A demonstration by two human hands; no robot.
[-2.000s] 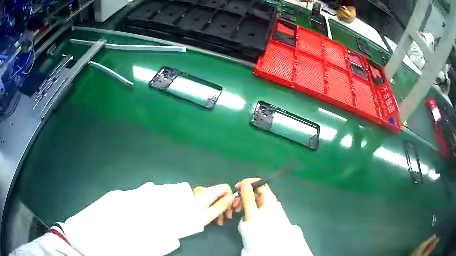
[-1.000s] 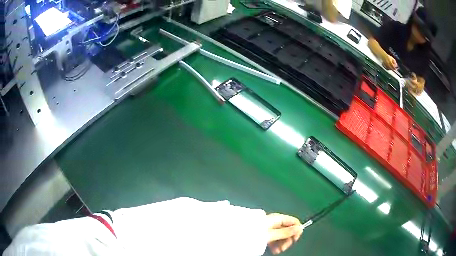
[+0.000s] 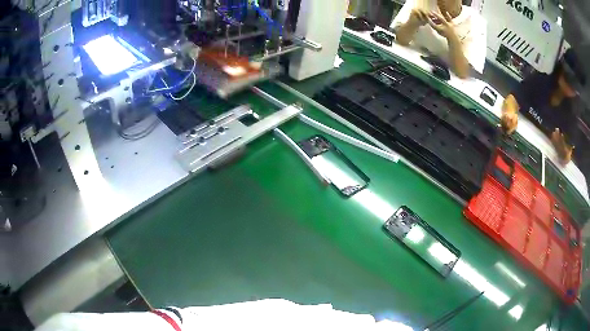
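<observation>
Two black phone middle frames lie flat on the green belt. The farther frame touches or nearly touches a bent pale rail. The nearer frame lies to its right and closer to me. Both have their solid dark section at the upper left end. Thin dark tweezer prongs reach in from the bottom edge, right of centre. My white left sleeve runs along the bottom edge. Both my hands are outside the picture, so their grip is hidden.
A metal machine plate with a bright screen stands at left. Pale rails lie beside the belt's far edge. Black trays and a red tray lie beyond. A person sits across; another shows at far right.
The view has swung left, showing more of the machine. The hand seen a second ago has dropped out at the bottom, leaving sleeve and prongs. The two frames keep their places on the belt.
</observation>
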